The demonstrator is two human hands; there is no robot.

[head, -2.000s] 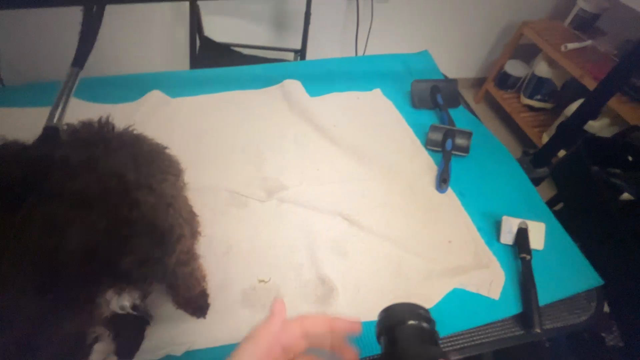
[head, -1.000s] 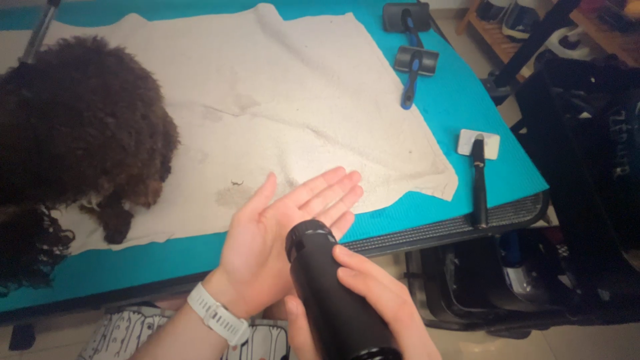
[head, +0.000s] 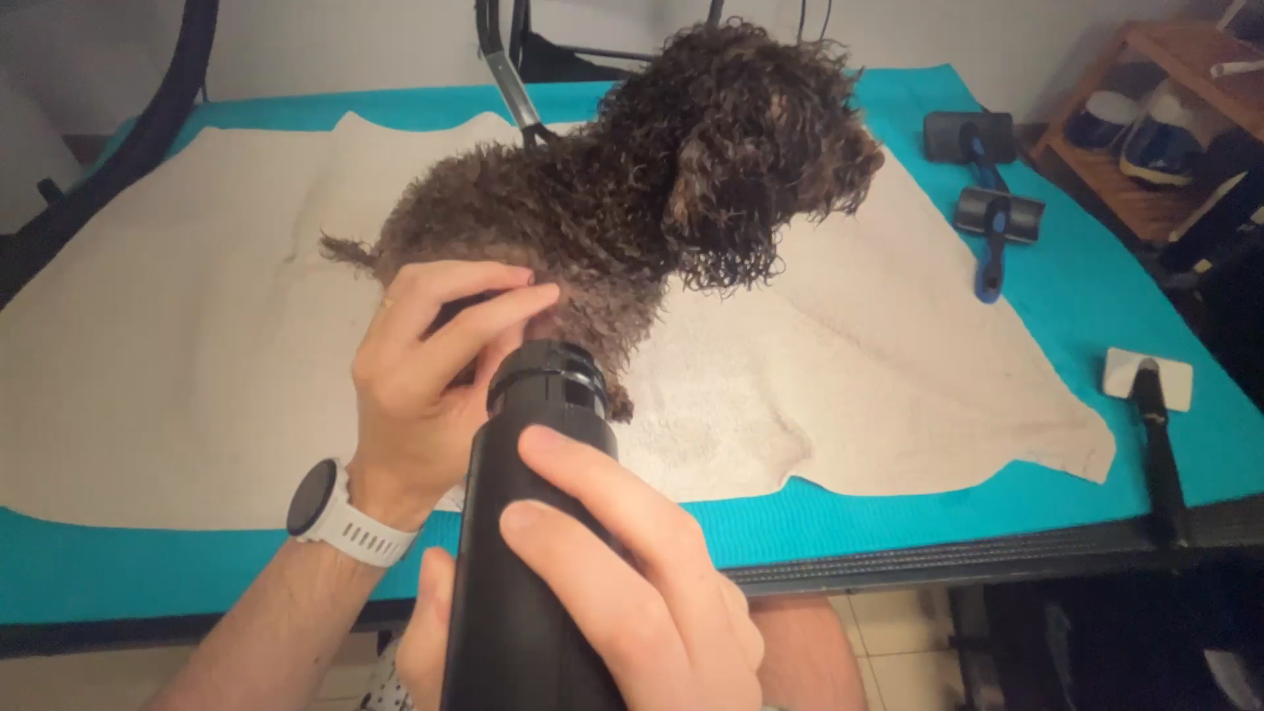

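A dark brown, curly-coated dog (head: 533,207) stands on a beige towel (head: 889,395), its head turned to the right. My right hand (head: 632,583) is closed around a black cylindrical pet dryer (head: 523,553), whose nozzle end points at the dog's flank. With fingers bent, my left hand (head: 434,346) rests against the dog's side and rear, just beyond the nozzle; its palm is partly hidden, and nothing held shows in it. A watch with a pale strap (head: 365,531) is on the left wrist. The dog's lower legs are mostly hidden behind the hands and dryer.
Two slicker brushes (head: 968,136) (head: 999,215) with blue handles lie on the turquoise table cover (head: 1076,296) at right. Nearer the front corner lies a white-headed brush with a black handle (head: 1150,380). A black curved arm rises at left; a wooden shelf (head: 1106,188) holds shoes.
My left hand, held palm up before the dryer's nozzle a second ago, is now against the dog's side. The dog's head is now in view. The view has shifted left.
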